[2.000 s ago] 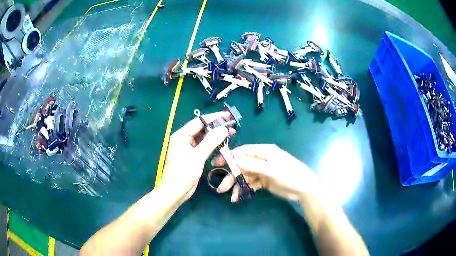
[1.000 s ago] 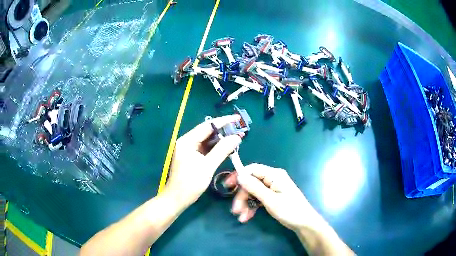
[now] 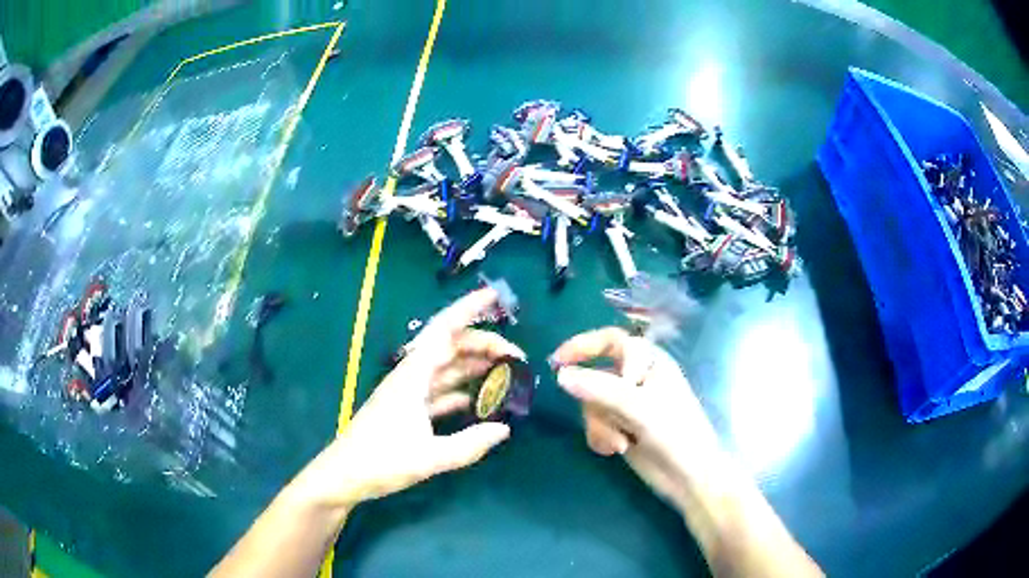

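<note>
My left hand (image 3: 395, 423) holds the tape roll (image 3: 493, 391), a yellow-brown ring with dark sides, tilted up between thumb and fingers. A cable assembly (image 3: 499, 300) with a grey head shows just beyond my left fingers, partly hidden by them. My right hand (image 3: 638, 406) is to the right of the roll, thumb and forefinger tips close together. Whether they pinch the tape's end cannot be told. A blurred grey and red-brown assembly head (image 3: 654, 307) is just beyond my right hand.
A loose heap of cable assemblies (image 3: 553, 186) lies across the bench beyond my hands. A blue parts bin (image 3: 903, 260) with small dark pieces stands at right. A clear plastic sheet (image 3: 181, 215) with bagged assemblies (image 3: 102, 344) is at left. A small dark piece (image 3: 266, 307) lies beside it.
The tape roll, flat on the bench before, is now up in my left hand. My right hand has left the assembly's stem and moved up and right. A blurred assembly head now shows below the heap.
</note>
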